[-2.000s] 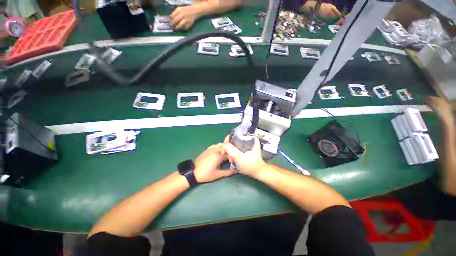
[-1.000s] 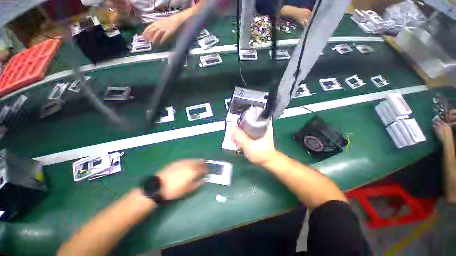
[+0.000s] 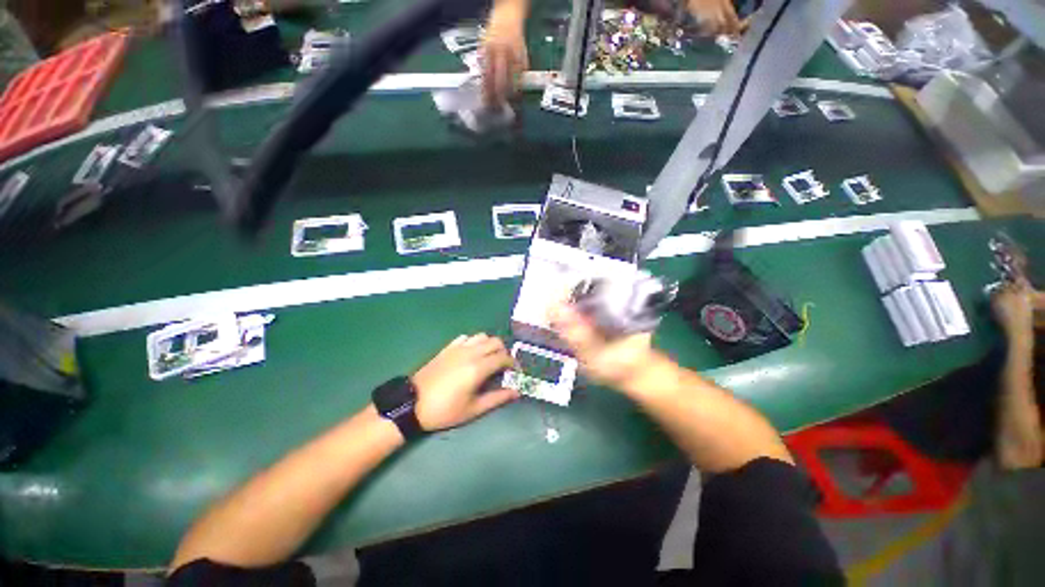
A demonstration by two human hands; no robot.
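A white housing (image 3: pixel 541 373) with a green circuit board patch lies on the green bench below the screw feeder (image 3: pixel 570 269). My left hand (image 3: pixel 466 382) lies at its left edge, fingertips on the housing. My right hand (image 3: pixel 619 355) is blurred and grips the grey electric screwdriver (image 3: pixel 628 300), tilted to the right, just right of the feeder and above the housing. Its tip cannot be made out. A tiny white part (image 3: pixel 551 436) lies below the housing. Overlapping housings (image 3: pixel 207 345) lie at the left.
A cooling fan (image 3: pixel 739 312) and stacked white units (image 3: pixel 917 283) are at the right. Housings line the conveyor belt (image 3: pixel 378 172). A grey post (image 3: pixel 733 109) rises behind the feeder. A blurred dark cable (image 3: pixel 332 109) hangs across the upper left. Other people's hands reach in at far side and right.
The housing has moved right, to below the feeder, with my left hand beside it. My right hand and the screwdriver have moved right and down. Across the belt, another person's hand has moved to a housing.
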